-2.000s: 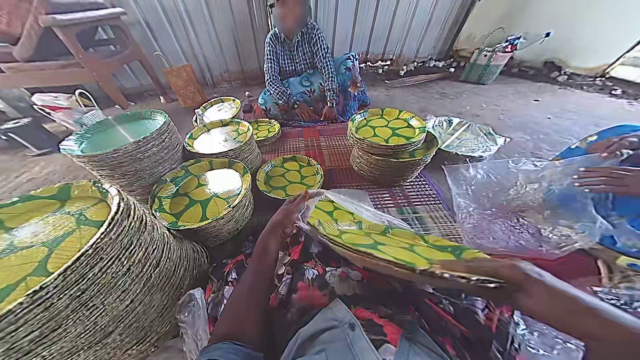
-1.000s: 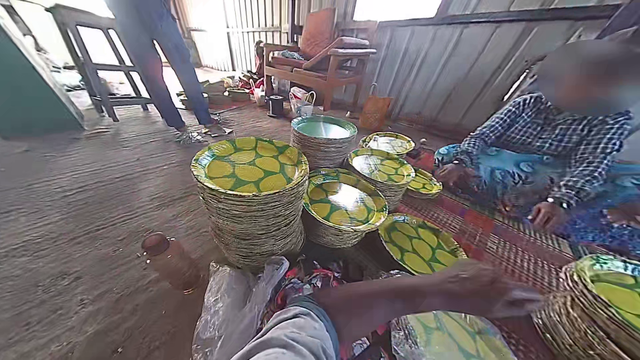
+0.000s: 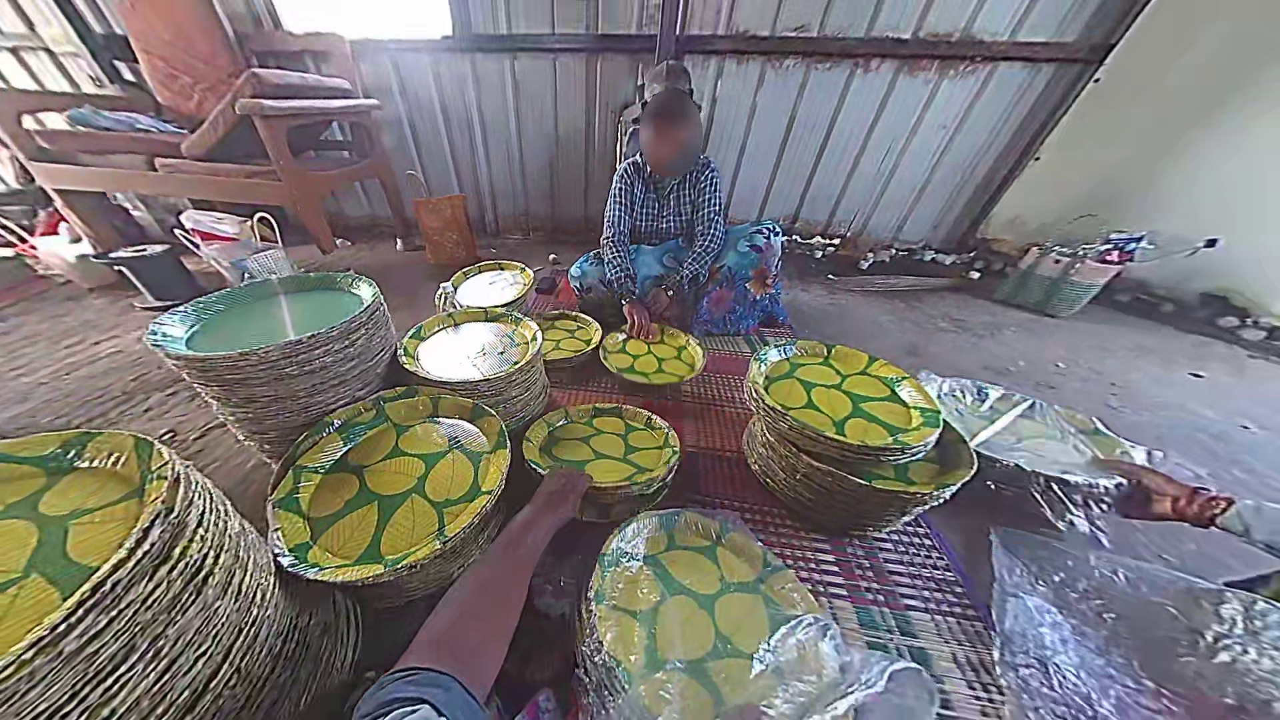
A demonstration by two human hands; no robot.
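Observation:
My left hand (image 3: 566, 490) reaches forward to the near left edge of a short stack of leaf-patterned green and yellow plates (image 3: 602, 447); its fingers are mostly hidden at the rim. My right hand is out of view. Close in front of my body, a stack of similar plates (image 3: 690, 610) sits in a clear plastic bag (image 3: 850, 665), the loose end bunched at its lower right. Larger patterned plates (image 3: 390, 485) are stacked left of my hand. Another patterned stack (image 3: 843, 395) stands to the right, its upper plates resting unevenly on those below.
A person (image 3: 665, 215) sits across the woven mat (image 3: 715, 450), one hand on a patterned plate (image 3: 652, 356). Tall stacks (image 3: 270, 320) stand left. Another person's hand (image 3: 1170, 495) touches a plastic-covered stack (image 3: 1030, 425) at right. A clear sheet (image 3: 1120, 630) lies nearer.
The view has swung left and back. Two seconds ago both my hands held the bagged plates; now the bag rests in front of me and my left hand is at the small stack.

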